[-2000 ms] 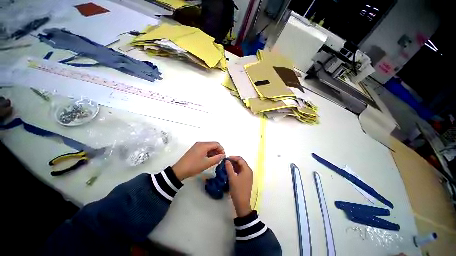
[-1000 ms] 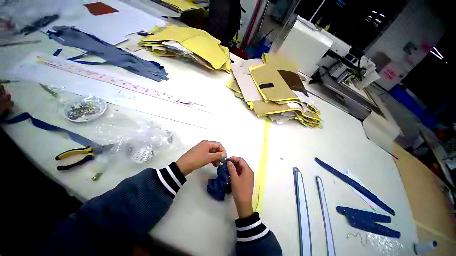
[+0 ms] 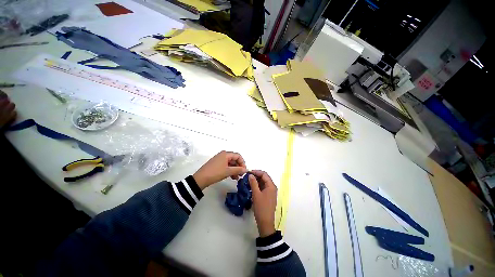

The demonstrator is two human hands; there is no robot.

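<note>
A dark blue, lobed soft workpiece [image 3: 238, 202] hangs just above the white table, below my fingertips. My right hand [image 3: 262, 196] pinches its upper end between thumb and fingers. My left hand [image 3: 221, 169] has thumb and fingertips closed together at the top of the workpiece, touching or almost touching my right fingertips. What the left fingertips pinch is too small to tell.
Yellow-and-black pliers [image 3: 83, 169], clear plastic bags [image 3: 157, 154] and a dish of metal bits [image 3: 94, 117] lie left. Pale strips [image 3: 328, 230] and dark blue strips [image 3: 399, 242] lie right. Yellow-edged panels [image 3: 301, 97] are stacked beyond. Another person's hand [image 3: 5, 110] shows at the left edge.
The view has shifted slightly, so table items sit a little further right. My hands stay together at the workpiece; a small pale bit seen between the fingertips one second ago is now hard to see.
</note>
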